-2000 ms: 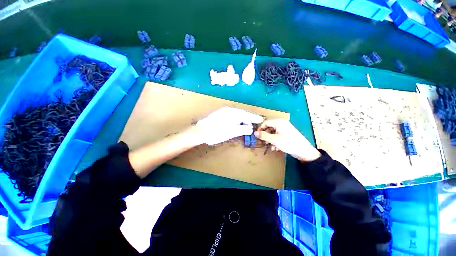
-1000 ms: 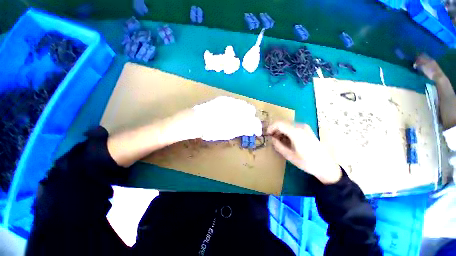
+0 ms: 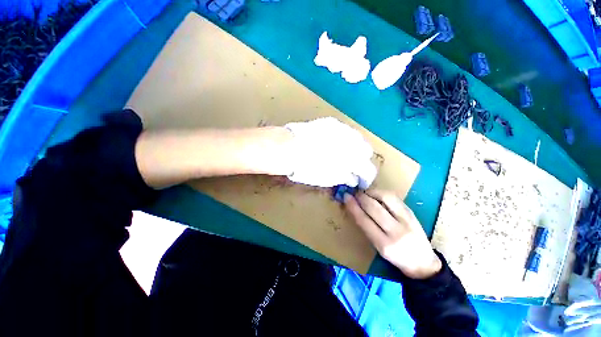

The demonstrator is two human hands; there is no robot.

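A blue-grey block (image 3: 343,192) is between my two hands at the right part of the tan cardboard mat (image 3: 217,72); only a small part of it shows. My left hand (image 3: 331,155), in a white glove, covers its upper side, with fingertips on it. My right hand (image 3: 394,232), bare, touches it from the lower right with its fingertips. Any strap at the block is hidden by my fingers. A heap of thin black straps (image 3: 443,99) lies on the green bench beyond the mat.
A blue bin (image 3: 66,92) with black straps stands at left. A white crumpled lump (image 3: 343,58) and a white pointed bottle (image 3: 393,70) lie beyond the mat. A speckled mat (image 3: 478,204) at right holds a black loop (image 3: 493,166) and blocks (image 3: 537,249). Blocks lie on the dark belt.
The view has tilted and shifted. My right fingertips, apart from the block a second ago, now touch it. The other person's hand at the far right is out of view.
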